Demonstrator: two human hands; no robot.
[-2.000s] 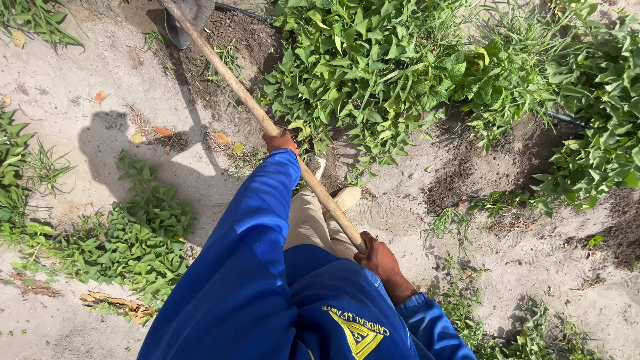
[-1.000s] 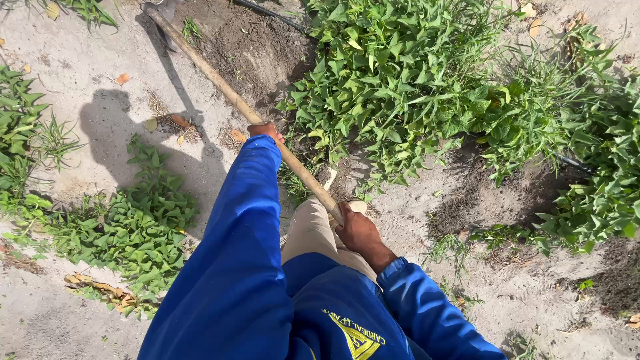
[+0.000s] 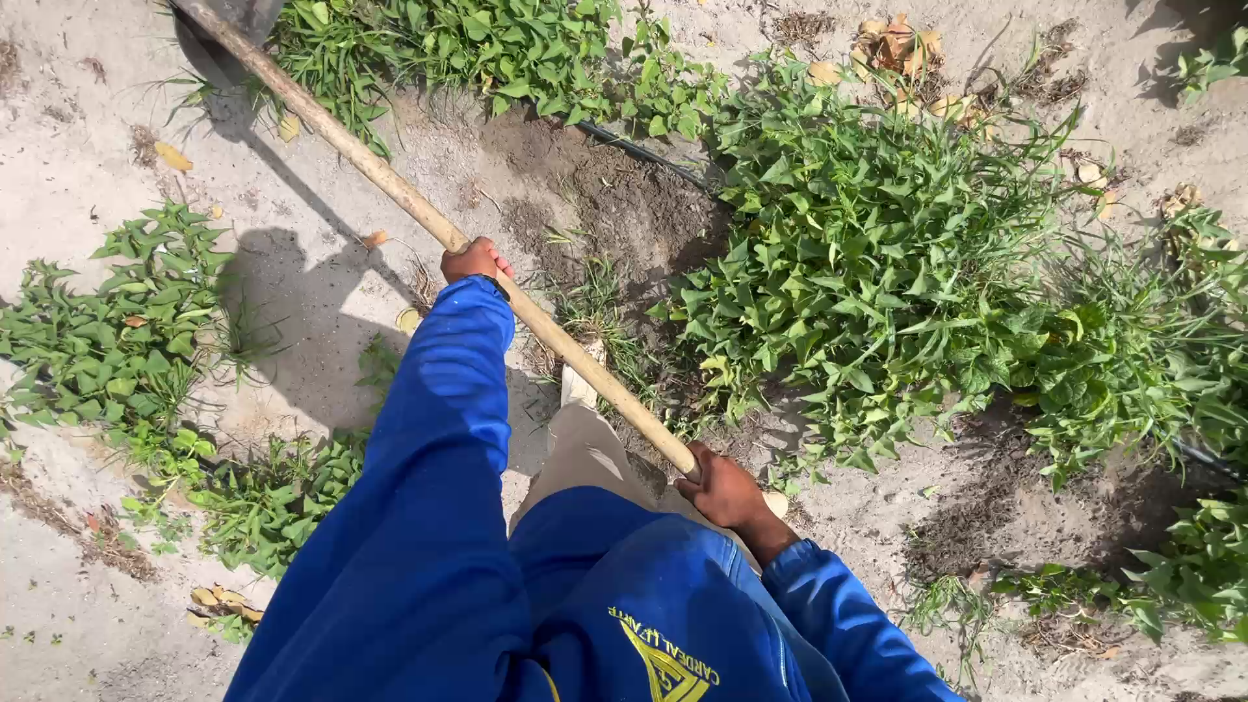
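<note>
A long wooden handle [image 3: 336,132] runs slantwise from the upper left down to the middle. My left hand [image 3: 475,261] is closed around it about midway. Near its lower end my right hand [image 3: 723,487] grips the same handle. At the far end, a wide metal blade [image 3: 229,21] is partly cut off by the top edge of the view, so the exact kind of tool cannot be told. The blade appears raised, with its shadow on the sandy soil below. Both of my arms are in long blue sleeves.
Leafy green vines [image 3: 838,283] with grass spread on the right, and more vines [image 3: 117,361] on the left. A black irrigation hose [image 3: 639,151] crosses a patch of dark loosened soil [image 3: 624,205]. Dry leaves [image 3: 897,54] lie at the top right. My shoe [image 3: 582,375] is beneath the handle.
The view has shifted a good deal over the ground. Both hands have stayed on the wooden handle throughout. The metal blade, mostly out of view one second ago, shows again at the upper left.
</note>
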